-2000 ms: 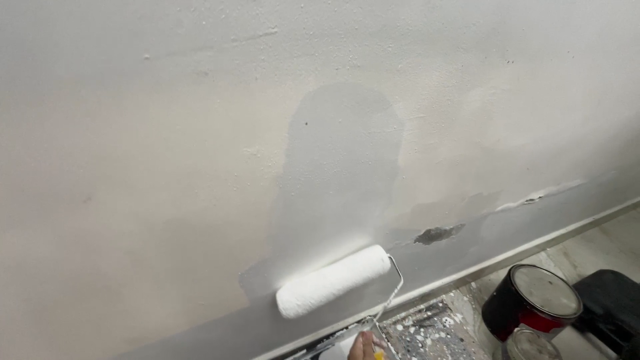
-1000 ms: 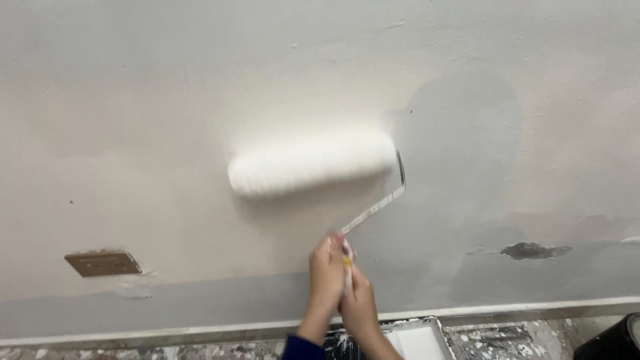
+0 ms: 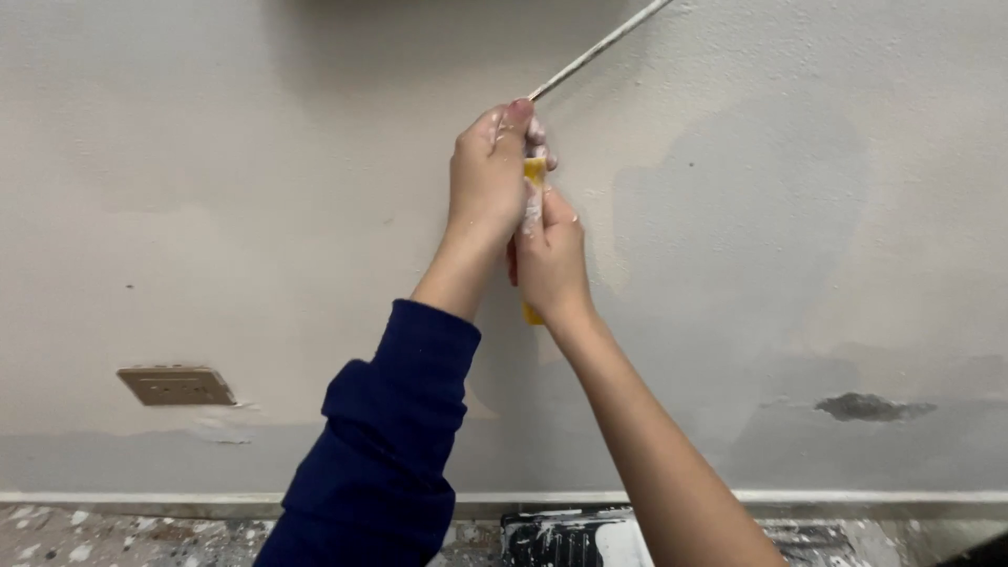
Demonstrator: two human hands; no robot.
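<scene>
Both hands grip a paint roller's yellow-and-white handle (image 3: 535,313) in front of a wall (image 3: 315,236) painted in patches of grey and beige. My left hand (image 3: 490,161), paint on its fingers, is the upper one, near where the metal rod (image 3: 602,49) enters the handle. Just below it and to the right, my right hand (image 3: 554,252) is closed round the handle, whose yellow end shows beneath. The rod slants up to the right and out of the frame. The roller's sleeve is not visible; a dark shadow lies on the wall at the top.
A black paint tray (image 3: 551,539) with white paint stands on the paint-spattered floor (image 3: 134,535) at the wall's foot. A brown wall socket plate (image 3: 177,386) is low on the left. Low on the right is a dark damaged patch (image 3: 872,407). A pale strip (image 3: 819,497) edges the wall's base.
The roller has gone up the wall; a second ago its white sleeve showed above my hands, and now it is out of frame. Both hands have risen with it.
</scene>
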